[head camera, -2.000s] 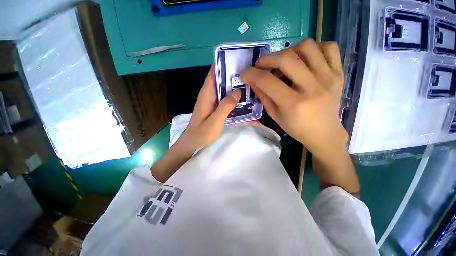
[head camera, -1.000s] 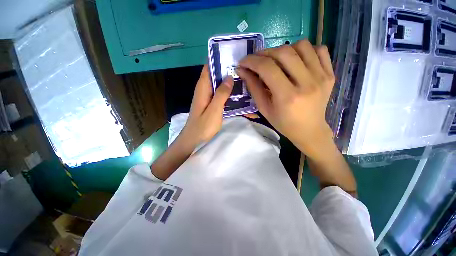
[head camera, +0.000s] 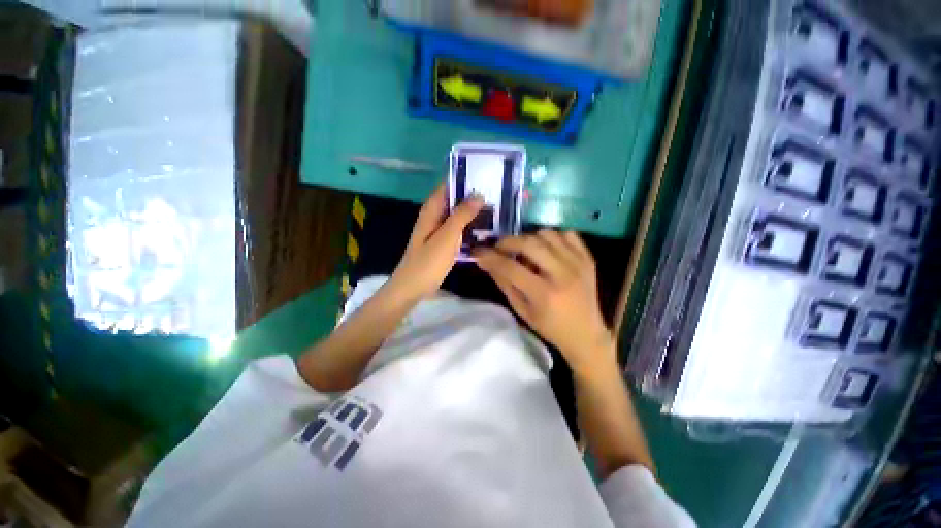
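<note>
A phone housing (head camera: 493, 177) with a pale lilac rim and a white and dark inside is held upright in front of my body, at the front edge of the teal bench. My left hand (head camera: 431, 244) grips its left side, thumb over the inside. My right hand (head camera: 547, 278) is at the housing's lower right, fingers bent, fingertips at the bottom edge. Blur hides whether the right fingers grip the housing or a small part.
A blue start box (head camera: 501, 103) with yellow arrows and a red button sits on the teal bench (head camera: 341, 124). A thin silver tool (head camera: 390, 164) lies near its edge. Stacked blister trays (head camera: 722, 356) with housings stand at right. A white-topped tray stack (head camera: 155, 175) is on a carton at left.
The view has shifted, bringing the start box and more of the right trays into sight. My right hand has moved from the housing's middle to its lower edge.
</note>
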